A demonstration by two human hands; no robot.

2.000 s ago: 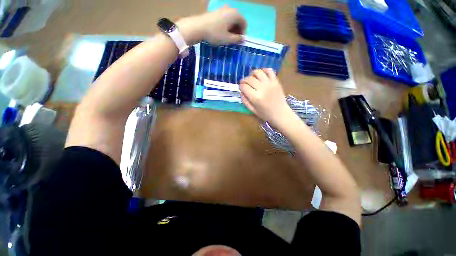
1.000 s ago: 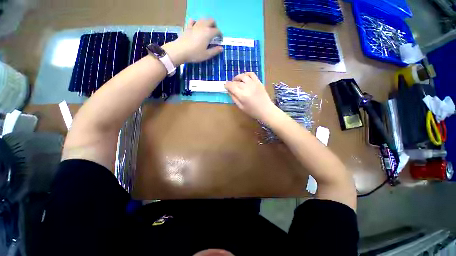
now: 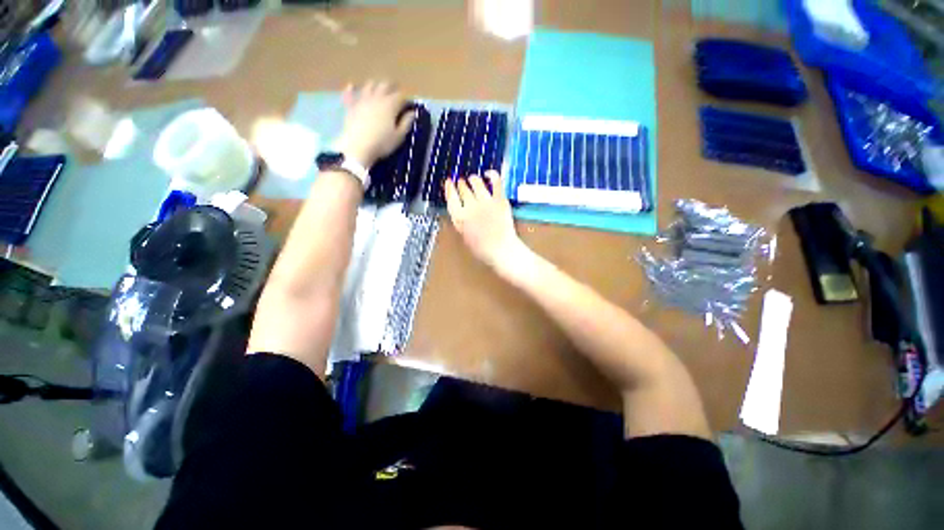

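Note:
A finished string (image 3: pixel 580 164), blue with white strips along its far and near edges, lies on the teal mat (image 3: pixel 590 78). Two dark cell stacks with silver lines lie to its left. My left hand (image 3: pixel 375 126) is over the far left part of the left stack (image 3: pixel 414 155), covering some of it. Its grip is hidden. My right hand (image 3: pixel 481 212) has its slightly spread fingertips at the near edge of the right stack (image 3: pixel 466 145); no held thing shows.
Ribbon bundles and white strips (image 3: pixel 388 274) lie near my left arm. Loose silver ribbons (image 3: pixel 709 259) and a white strip (image 3: pixel 768 362) lie right. The iron holder (image 3: pixel 825 248), dark strings (image 3: pixel 750 138) and blue tray (image 3: pixel 885 129) are farther right. A grey fan-like machine (image 3: pixel 192 264) stands left.
Both hands have left the white-edged string and moved left to the dark stacks. The string stays on the mat. The view has swung left.

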